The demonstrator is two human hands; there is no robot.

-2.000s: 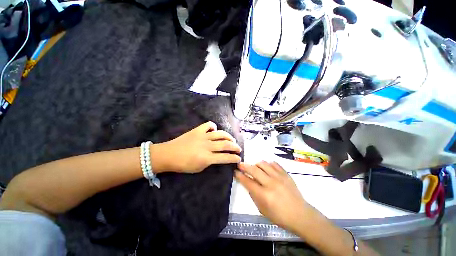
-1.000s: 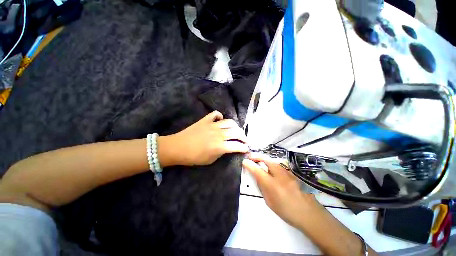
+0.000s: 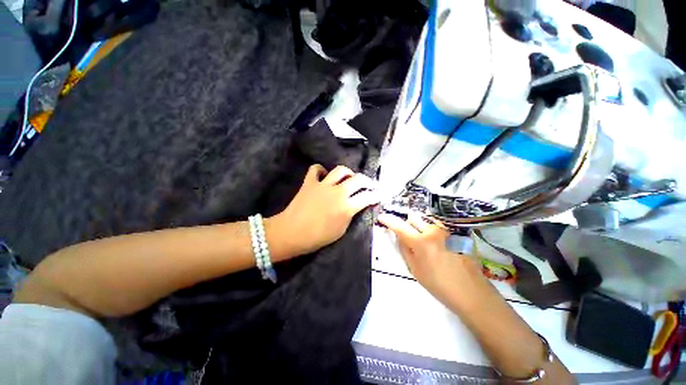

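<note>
Dark mottled cloth [image 3: 180,135] covers the left side and runs to the needle area [image 3: 410,201] of the white and blue sewing machine [image 3: 481,98]. My left hand [image 3: 320,210] lies on the cloth, its fingertips holding the edge just left of the needle. My right hand [image 3: 429,252] is at the near side of the presser foot, thumb and fingers pinched on the cloth edge. The fingertips of both hands are close together. The exact stitch point is hidden. A white piece [image 3: 346,105] shows between dark folds beyond my left hand.
A dark strip [image 3: 553,278] lies under the machine arm beside small snips [image 3: 496,267]. A phone [image 3: 611,329] and red and yellow scissors handles [image 3: 665,344] are at the right. A ruler strip [image 3: 421,372] runs along the front edge. Orange-yellow items [image 3: 71,81] lie far left.
My right hand has moved up and forward to the presser foot, and my left hand has shifted slightly right. The cloth beyond my left hand is folded differently. The camera view has shifted.
</note>
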